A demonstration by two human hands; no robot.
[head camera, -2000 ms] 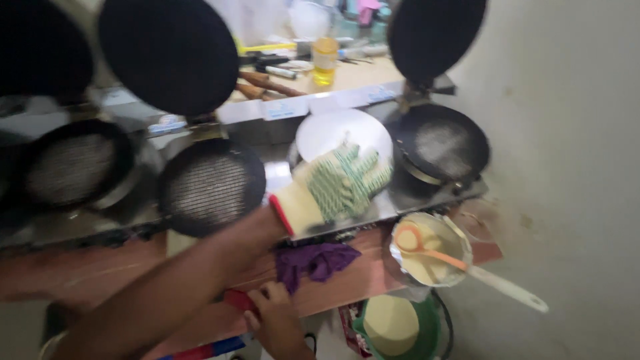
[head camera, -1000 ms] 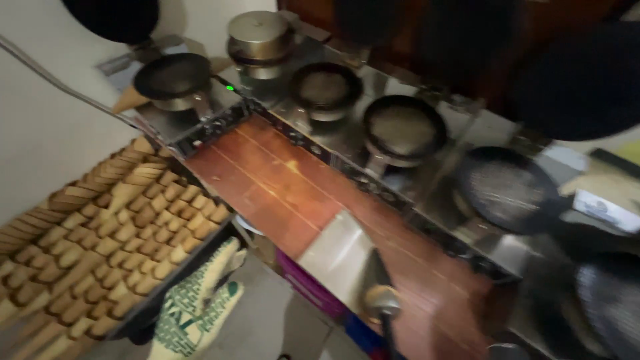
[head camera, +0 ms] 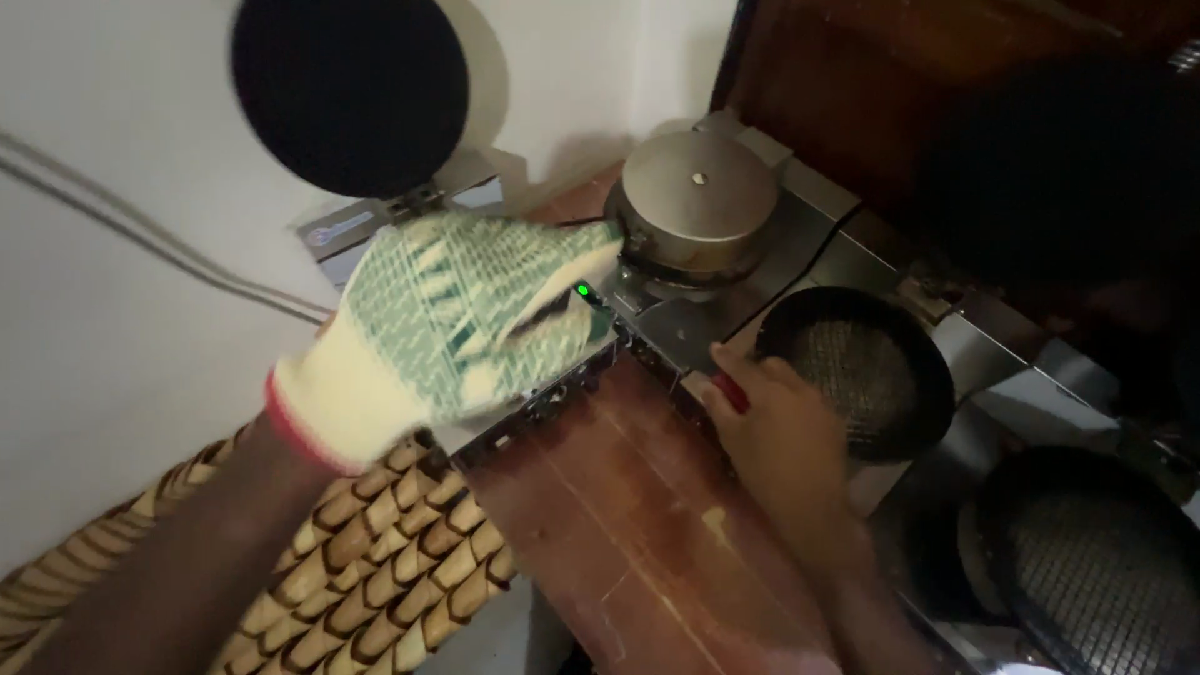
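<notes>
My left hand (head camera: 478, 323), in a cream and green knitted glove with a red cuff, covers the base of the leftmost round iron, whose dark lid (head camera: 352, 94) stands raised. Its fingers point right, with a gap by the thumb where a small green light glows; whether it grips anything is hidden. My bare right hand (head camera: 783, 436) is closed around a small red object (head camera: 729, 392) at the counter's front edge. Beyond both hands sits a closed round metal iron (head camera: 698, 192). Right of my right hand lies an open iron's gridded plate (head camera: 851, 375), with another gridded plate (head camera: 1092, 562) nearer.
Rows of nested wafer cones (head camera: 394, 562) are stacked at lower left. A reddish-brown ledge (head camera: 637, 525) runs along the front of the irons. Cables (head camera: 187, 262) cross the pale wall at left, and a thin black cable (head camera: 806, 267) lies between the irons.
The view has swung to the left end of the row. My gloved hand has moved from low beside the cones up over the leftmost iron. The metal scoop or pan on the ledge is out of view.
</notes>
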